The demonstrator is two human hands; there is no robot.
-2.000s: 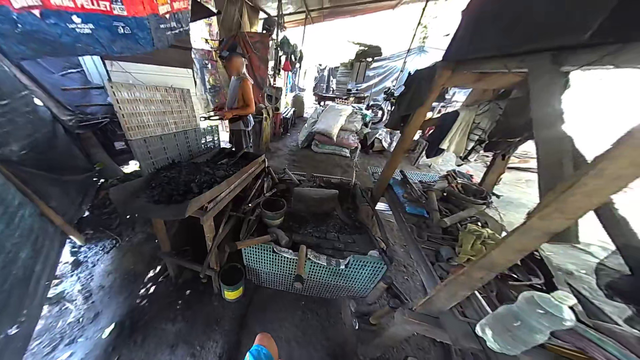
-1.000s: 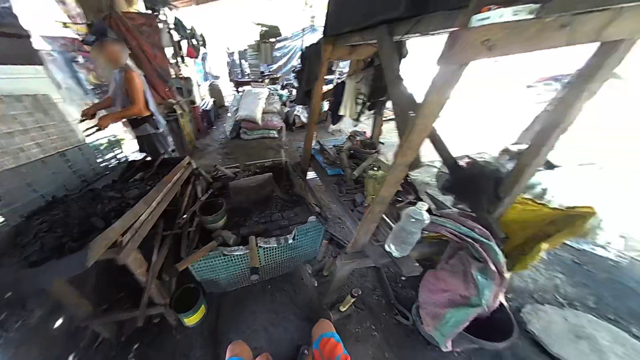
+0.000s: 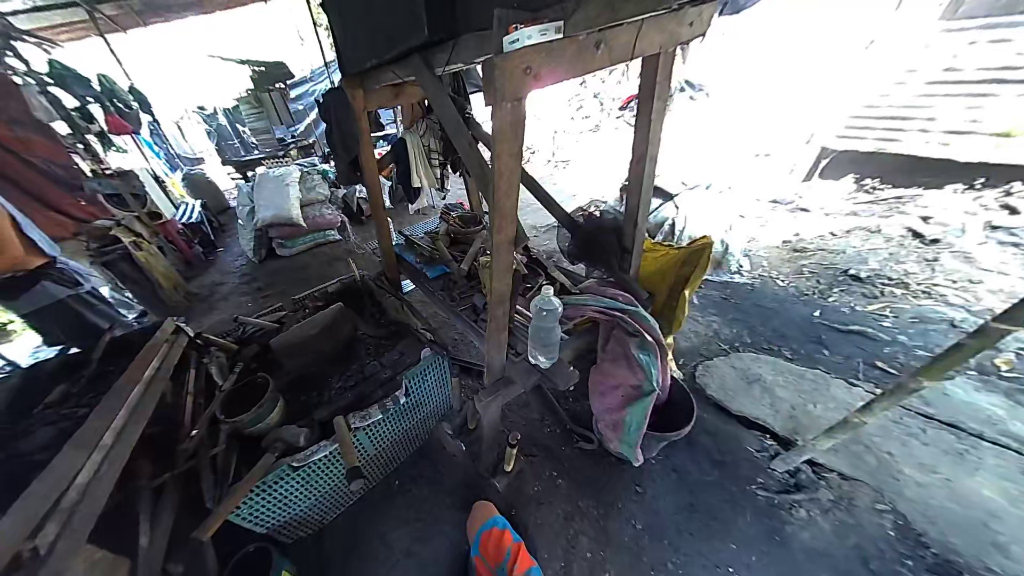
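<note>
Neither of my hands shows in the head view. A knee in patterned orange and blue cloth (image 3: 500, 548) is at the bottom edge. Left of it a pale green perforated plastic panel (image 3: 376, 456) fronts a bed of dark, charcoal-like material. A hammer (image 3: 350, 452) hangs head down over that panel, its handle upward. Behind it sits a round metal pot (image 3: 250, 404). Upright on a timber ledge by a wooden post stands a clear plastic bottle (image 3: 546, 328) with liquid in it. A tool with a yellowish handle (image 3: 511, 450) stands on the dark ground.
Wooden posts (image 3: 504, 240) rise in front. A pink and green sack (image 3: 628, 376) drapes over a tub (image 3: 672, 420), with a yellow sack (image 3: 678, 276) behind. A slanting pole (image 3: 920, 380) crosses a concrete slab (image 3: 784, 400) at right. Stuffed sacks (image 3: 280, 200) lie farther back. Another person's arm (image 3: 20, 244) is at far left.
The view has swung far to the right. The other person, seen standing at the left earlier, is now mostly out of view.
</note>
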